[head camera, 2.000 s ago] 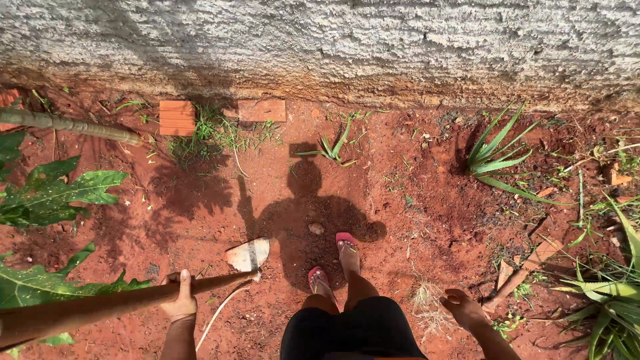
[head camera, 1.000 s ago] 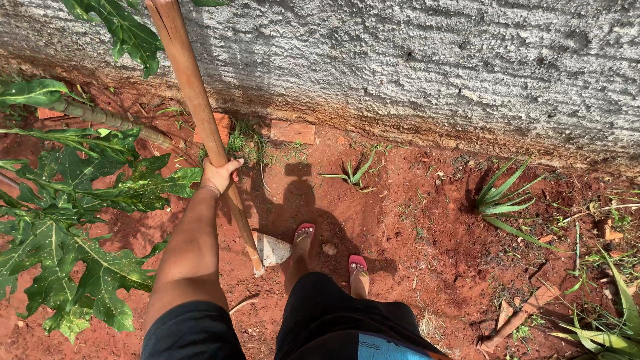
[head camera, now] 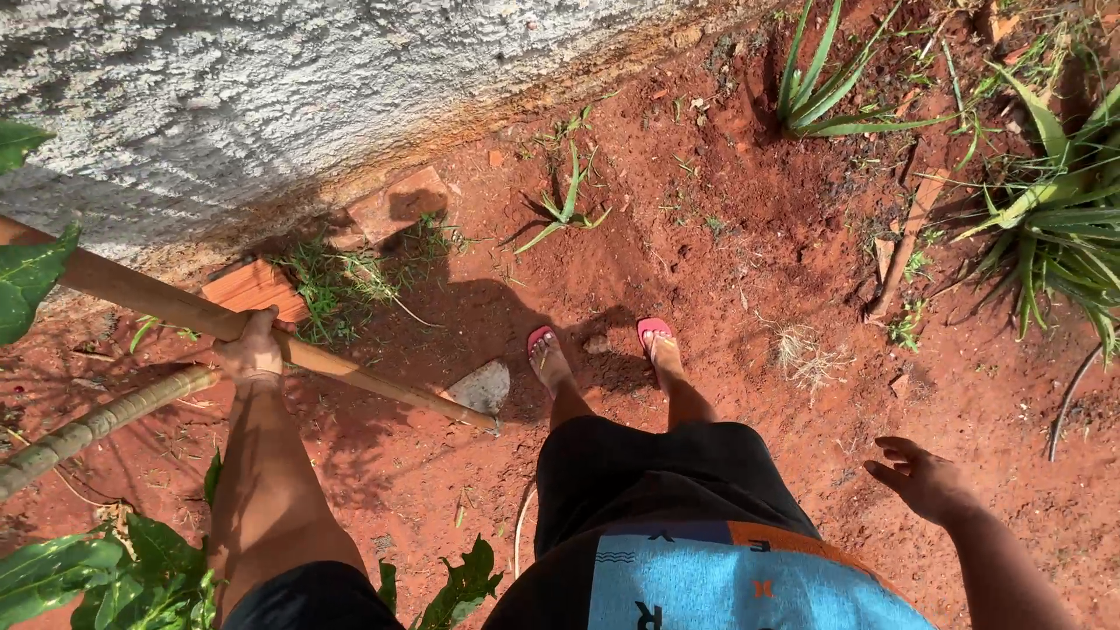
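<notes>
My left hand (head camera: 251,346) is closed around the long wooden handle of a hoe (head camera: 359,374), left of my body. The handle slants from the upper left down to the pale metal blade (head camera: 481,388), which rests on the red soil beside my foot. At the lower right my right hand (head camera: 929,484) hangs over the soil with its fingers apart and nothing in it. A small aloe-like plant (head camera: 567,206) grows in front of my feet, and a larger one (head camera: 807,118) stands farther right.
A rough plastered wall (head camera: 262,96) runs along the top. Bricks (head camera: 255,289) and grass lie at its base. A leaning plant stem (head camera: 109,420) and broad leaves (head camera: 52,569) are at the left. A spiky plant clump (head camera: 1063,210) and a broken wood-like strip (head camera: 910,241) are at the right.
The hoe handle, steeply raised a second ago, now slants lower to the left in my left hand. My right hand, out of view then, is visible again. The view has turned.
</notes>
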